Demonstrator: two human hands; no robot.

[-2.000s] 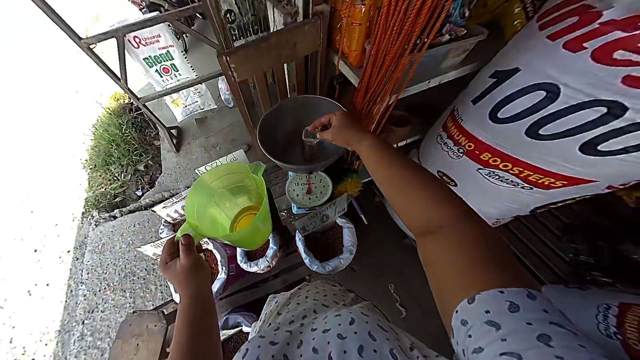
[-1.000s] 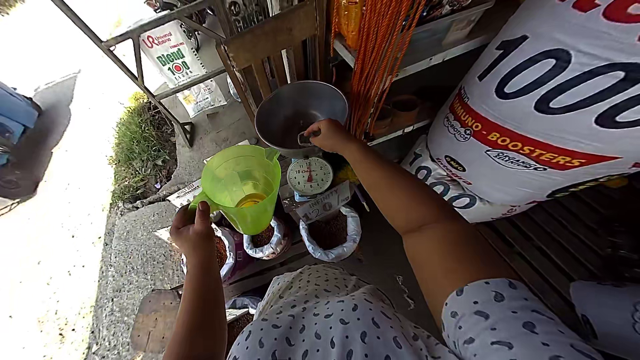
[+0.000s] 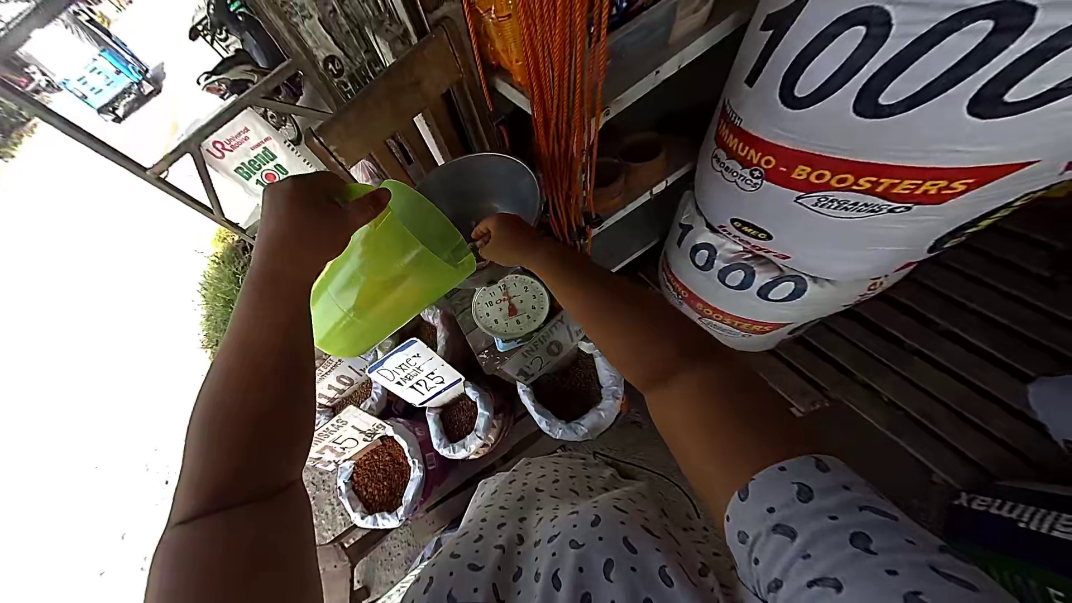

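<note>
My left hand (image 3: 322,219) grips a translucent green plastic pitcher (image 3: 377,276), raised and tilted with its mouth toward the grey metal weighing pan (image 3: 490,186). Yellowish stuff shows faintly through the pitcher's wall. At the pitcher's rim, in front of the pan, my right hand (image 3: 507,240) has its fingers closed around something small that is mostly hidden, perhaps a clear bag's edge. The round dial scale (image 3: 511,306) stands below the pan. How much the pan holds cannot be seen.
Open sacks of brown pellets (image 3: 381,476) with handwritten price signs (image 3: 416,373) stand below. Orange cords (image 3: 563,109) hang beside a metal shelf (image 3: 645,201). Large white feed sacks (image 3: 863,159) are stacked at right. A wooden chair (image 3: 394,88) is behind the pan.
My left hand has lifted the pitcher and brought it over beside my right hand, tipping it toward the pan. Earlier it was held lower, left of the scale. The view has shifted closer.
</note>
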